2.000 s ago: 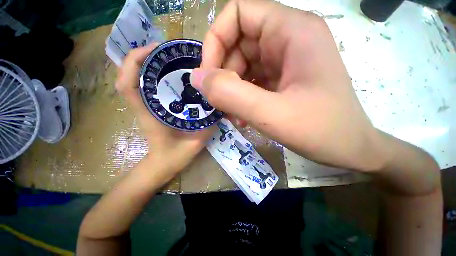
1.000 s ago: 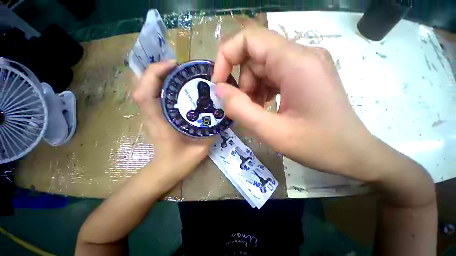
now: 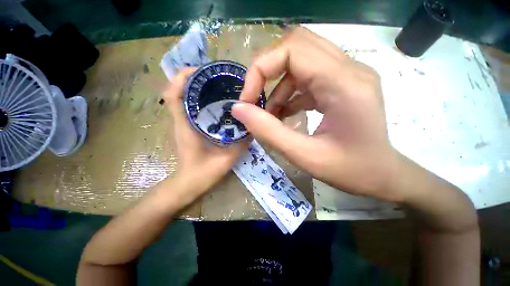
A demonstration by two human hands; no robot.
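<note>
A black cylindrical housing (image 3: 194,89) is held end face up in my left hand (image 3: 193,142), whose fingers wrap its left and lower side. My right hand (image 3: 335,117) pinches the upper edge of a round white label (image 3: 215,118) with thumb and forefinger. The label's lower part lies inside the slotted ring; its upper edge is raised or curled, baring the dark face above. A white label strip (image 3: 274,184) with repeated dark figures sticks out below the housing, and a folded part shows above my left hand. Whether my left hand grips the strip is hidden.
A white desk fan (image 3: 25,114) stands at the left, with dark objects behind it. Brown covered board (image 3: 112,134) lies under the hands. Another black housing (image 3: 423,29) stands on the white board (image 3: 447,123) at the upper right.
One second ago the label lay nearly flat with its whole graphic showing; now its upper edge is lifted down from the ring's top. The second housing appears lower in view.
</note>
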